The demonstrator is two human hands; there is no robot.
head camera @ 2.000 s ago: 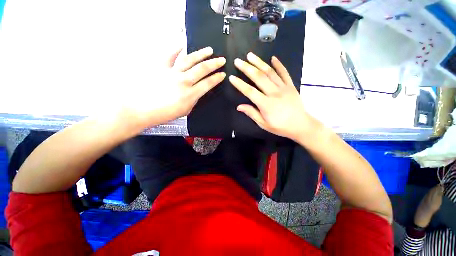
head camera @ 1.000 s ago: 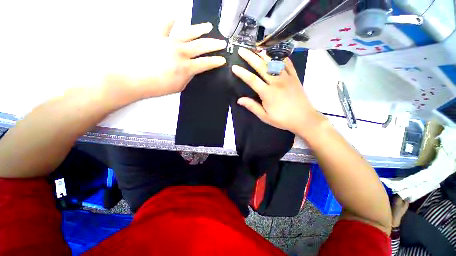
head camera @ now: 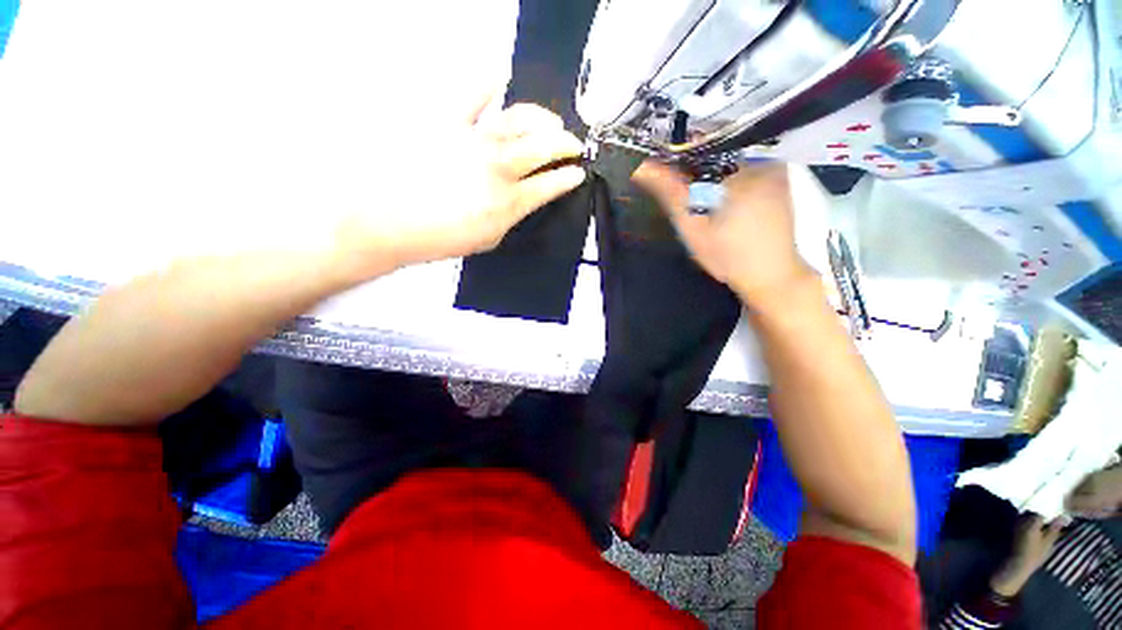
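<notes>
Black fabric (head camera: 529, 265) lies under the presser foot (head camera: 593, 148) of the white sewing machine (head camera: 787, 74). Below the foot it parts into a flat left strip and a right piece (head camera: 664, 295) that bunches and hangs over the table edge. My left hand (head camera: 492, 185) lies on the left strip with fingertips beside the foot; whether it pinches the cloth is unclear. My right hand (head camera: 738, 222) is blurred, partly behind the grey knob (head camera: 704, 197), at the right piece; its hold is hidden.
Silver snips (head camera: 847, 283) lie on the white table right of my right forearm. A ruler-like strip (head camera: 406, 356) runs along the front edge. A small black object (head camera: 839, 179) lies behind the snips. At far right, another person's hand (head camera: 1095, 492) is at cream fabric (head camera: 1046, 431).
The view has shifted. The black fabric has parted into two pieces below the foot. My left fingers have drawn together, and my right hand has moved right and changed its pose.
</notes>
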